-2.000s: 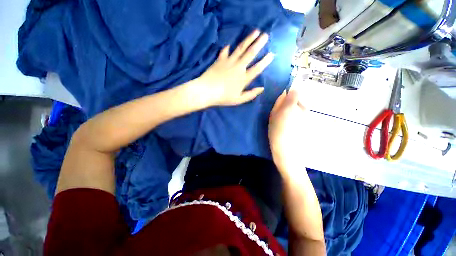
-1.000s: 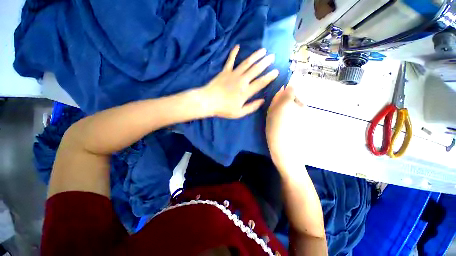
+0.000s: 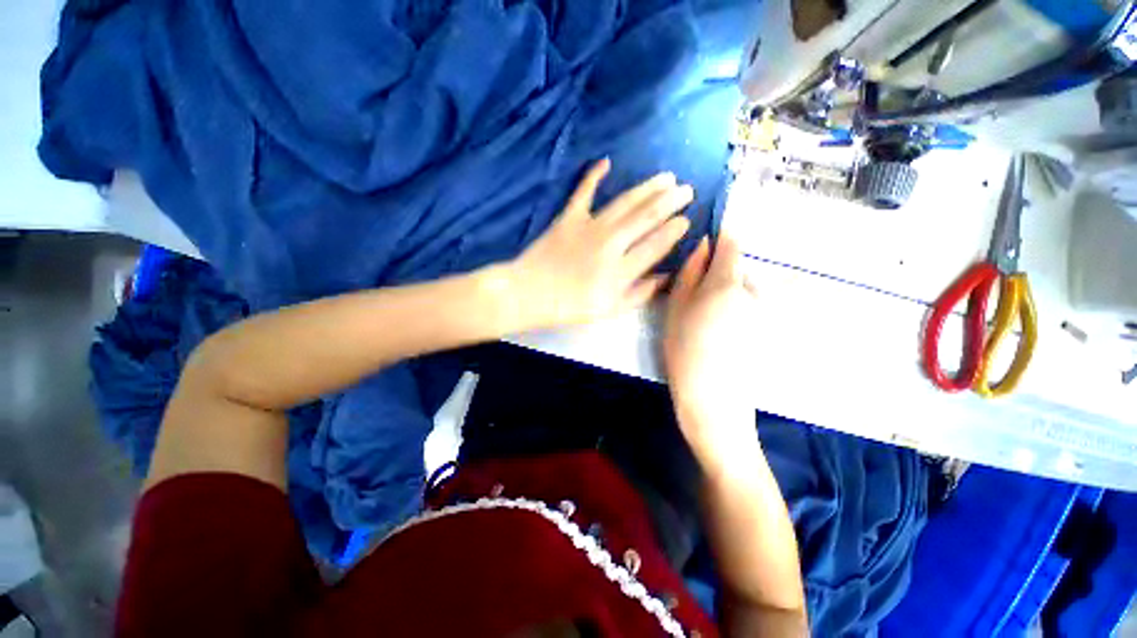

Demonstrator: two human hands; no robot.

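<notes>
A wide, crumpled piece of blue cloth (image 3: 374, 137) lies on the white machine table, its right edge running up to the needle area (image 3: 744, 135) under the machine head. My left hand (image 3: 599, 256) lies on the cloth near its front edge, palm down, thumb apart and fingers slightly bent. My right hand (image 3: 708, 312) is at the cloth's right edge, in front of the needle, with its fingertips at the cloth border; whether they pinch it is hard to tell.
The sewing machine head (image 3: 973, 75) is at the upper right, with a ribbed knob (image 3: 889, 183) on it. Scissors with red and yellow handles (image 3: 979, 327) lie right of the needle. Blue cloth bundles (image 3: 860, 523) hang below the table, left and right. A bright blue crate (image 3: 997, 536) is at the lower right.
The cloth has moved away from me towards the needle, baring the table's front edge by my hands. My left hand has come down closer to my right hand, its fingers less spread.
</notes>
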